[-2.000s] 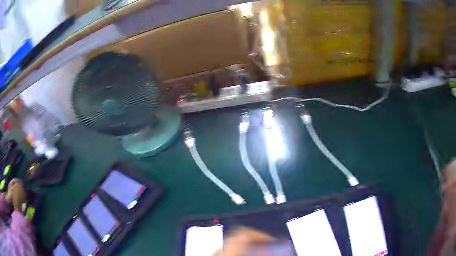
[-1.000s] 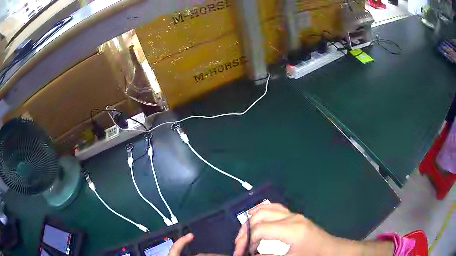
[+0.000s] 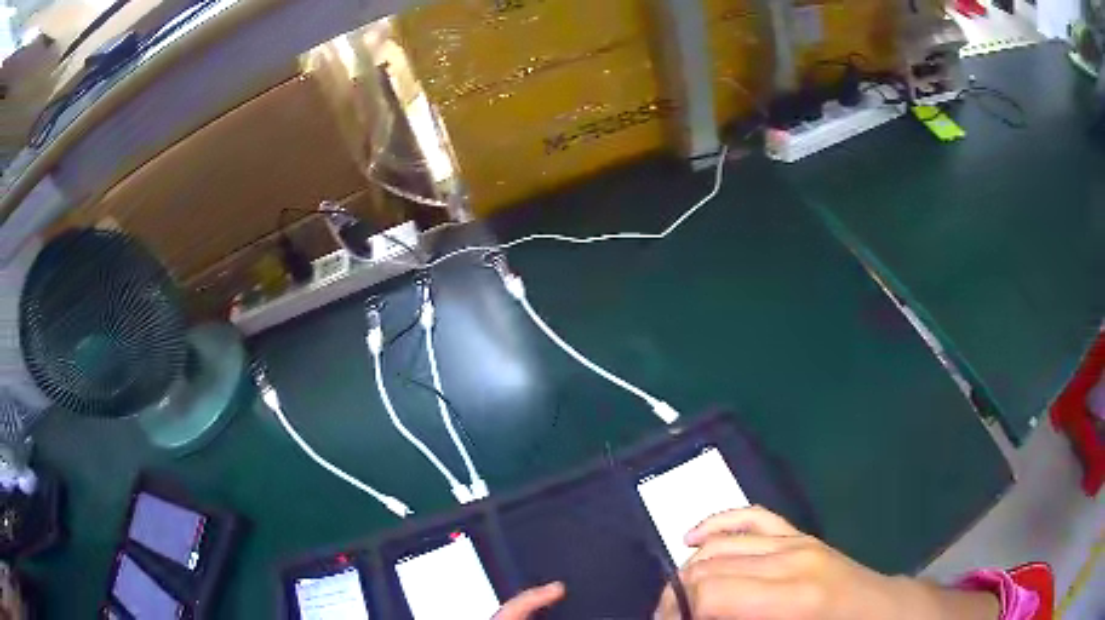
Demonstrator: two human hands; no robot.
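A black phone tray [image 3: 606, 466] lies along the front of the bench, with white-screened phones at its left [image 3: 330, 596], beside that [image 3: 446, 579] and at its right [image 3: 691, 491]. The slot between the last two shows no phone. My right hand [image 3: 776, 567] is over the right phone's lower part, fingertips at its screen. A thin dark curved item shows between its thumb and fingers; its grip is unclear. Only a finger of my left hand [image 3: 531, 601] shows at the bottom edge. White cables [image 3: 330, 457] [image 3: 406, 412] [image 3: 451, 406] [image 3: 588, 361] lie behind the tray, their near plugs outside it.
A desk fan [image 3: 103, 327] stands left, above a second phone tray [image 3: 218, 545]. Power strips lie at the back left [image 3: 327, 285] and back right [image 3: 836, 130]. A long white cord [image 3: 582, 237] runs between them. Cartons [image 3: 557, 97] stand behind. A red stool [image 3: 1078, 400] is at the right.
The view has shifted left and up, so the bench things sit further right. More of the right phone's white screen shows, with my right hand lower on it. My left finger remains at the bottom edge.
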